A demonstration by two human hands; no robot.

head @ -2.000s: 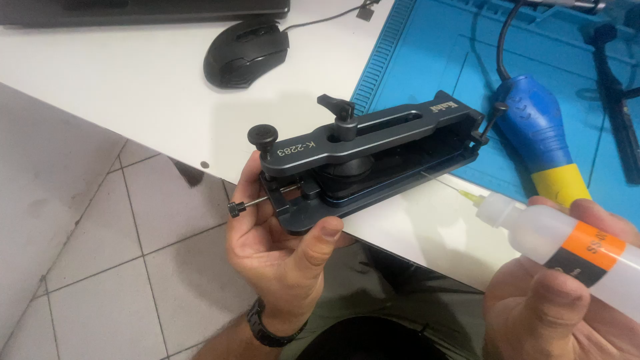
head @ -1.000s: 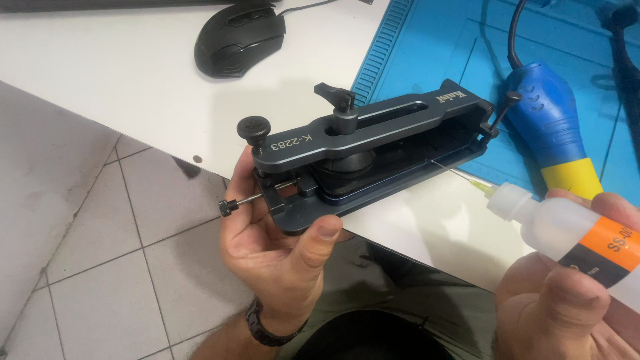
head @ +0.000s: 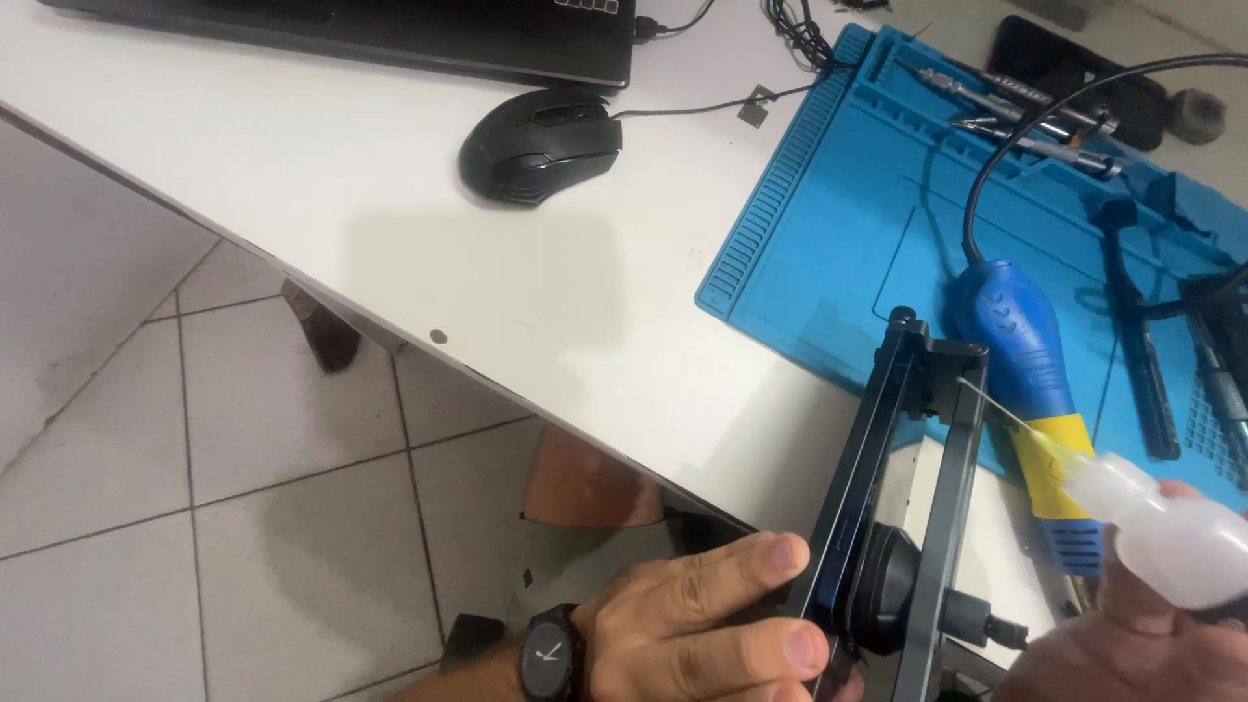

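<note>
My left hand (head: 702,624), with a watch on its wrist, supports a dark metal clamping fixture (head: 951,497) at its lower end. The fixture is turned on its side and points up toward the blue mat. A phone-like slab (head: 843,565) lies along its left bar, under a round black pad (head: 882,590). On the right, my right hand (head: 1131,643) holds a translucent squeeze bottle (head: 1185,546). Its thin needle tip reaches the fixture's upper end; whether it touches cannot be told.
A black computer mouse (head: 541,146) lies on the white table below a laptop (head: 390,39). On the blue silicone mat (head: 829,244) are a blue-and-yellow handheld tool (head: 1019,351), a black brush-like tool (head: 1136,331) and several pen-like tools (head: 1043,146). The table's edge runs diagonally above the tiled floor.
The fixture has turned from lying nearly level to standing steeply on its side, and my left hand has moved right with it. The bottle remains in my right hand.
</note>
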